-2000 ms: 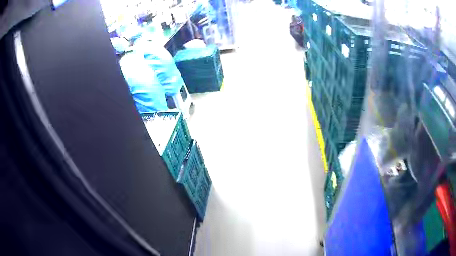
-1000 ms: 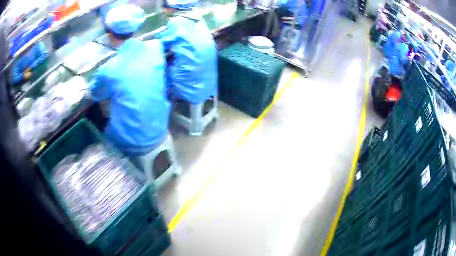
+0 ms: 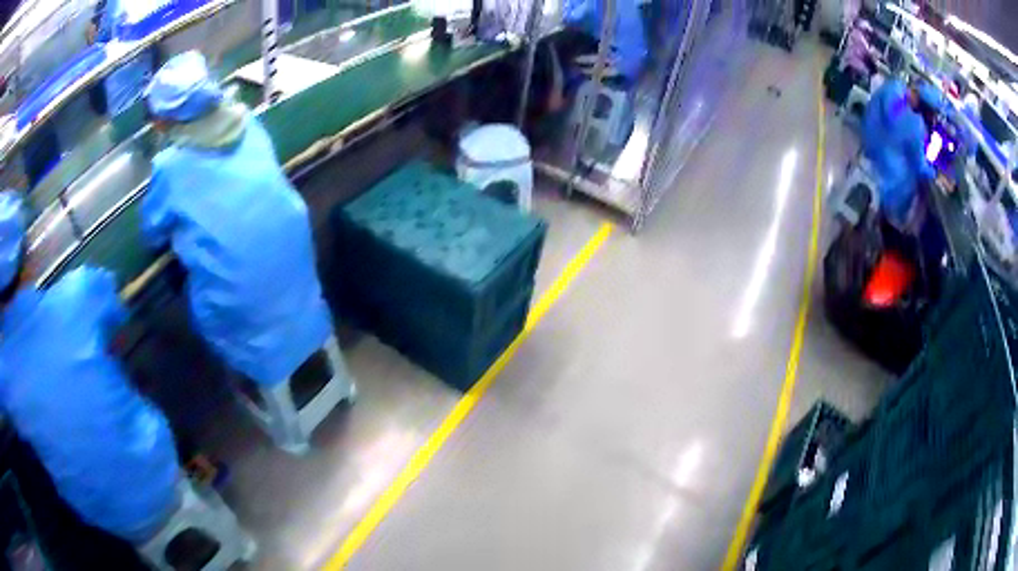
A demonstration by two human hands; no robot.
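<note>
Neither of my hands is in the picture. Nearest in front of me is the grey aisle floor [image 3: 625, 413] between two yellow lines. A dark-green turnover crate stack [image 3: 435, 268] stands left of the aisle beside the left yellow line, its top closed or covered. More dark-green crates [image 3: 915, 457] stand at the right edge, partly blurred.
Two people in blue smocks, one nearer [image 3: 84, 402] and one farther [image 3: 240, 245], sit on stools at a green bench [image 3: 324, 112]. A white round stool [image 3: 495, 156] and strip curtain [image 3: 659, 112] stand beyond. At right are a black bag [image 3: 865, 318] and another seated person [image 3: 893, 145].
The view has moved forward along the aisle. The seated people and green crate stack are nearer and lower left. The crate of white parts has left the view, and the black bag is nearer.
</note>
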